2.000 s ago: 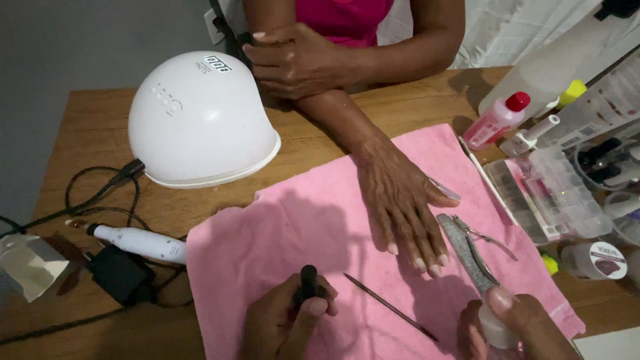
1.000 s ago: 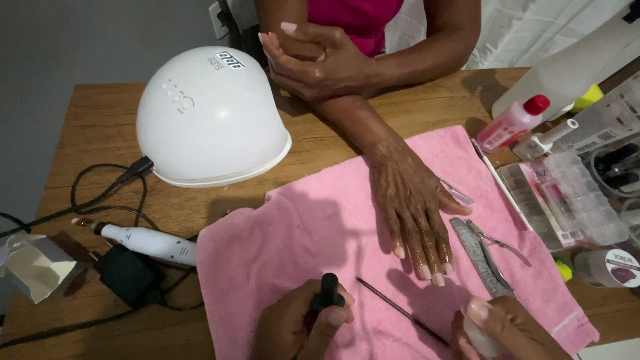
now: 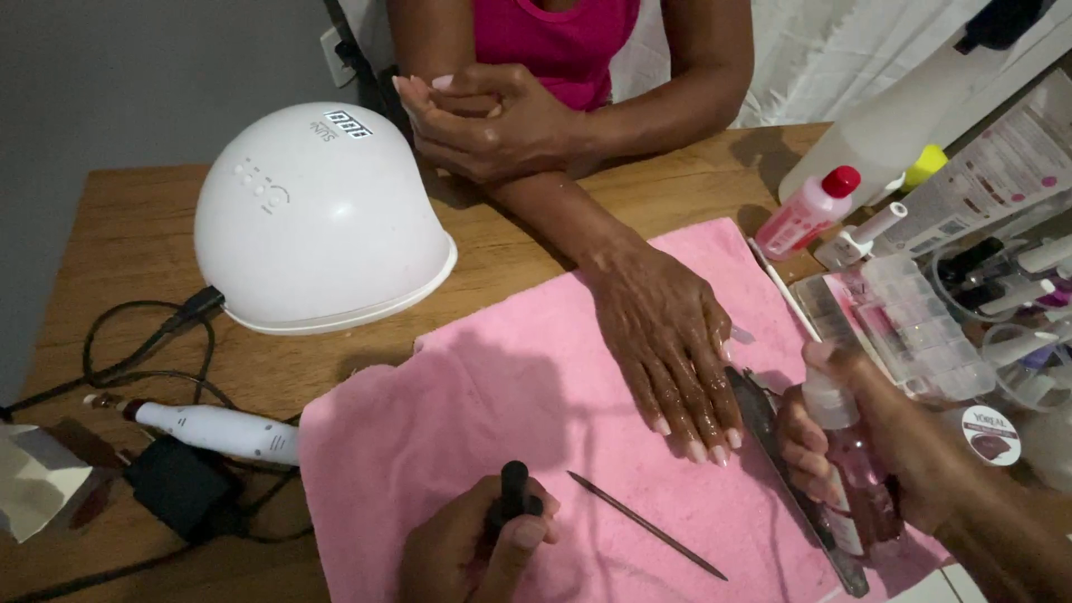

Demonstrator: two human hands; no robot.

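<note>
My left hand (image 3: 477, 536) is closed around a small black-capped item (image 3: 513, 490) above the lower part of the pink towel (image 3: 469, 402). My right hand (image 3: 871, 444) grips a clear spray bottle of pink liquid (image 3: 863, 477), its index finger on the pump top. Another person's hand (image 3: 670, 352) lies palm down on the towel, its skin wet and shiny, its nails pale. Between that hand and the bottle is a nail file (image 3: 775, 469), partly covered by my right hand. A thin dark pointed stick (image 3: 645, 525) rests on the towel between my hands.
A white nail lamp (image 3: 318, 226) stands back left on the wooden table. A white nail drill (image 3: 218, 431), a black adapter (image 3: 180, 486) and cables lie at left. At right are a red-capped bottle (image 3: 808, 213), a clear compartment box (image 3: 921, 327) and cups of bottles. The person's other arm crosses behind.
My right hand has come up with the spray bottle, which now shows upright beside the other person's fingers. My left hand still holds the black-capped item.
</note>
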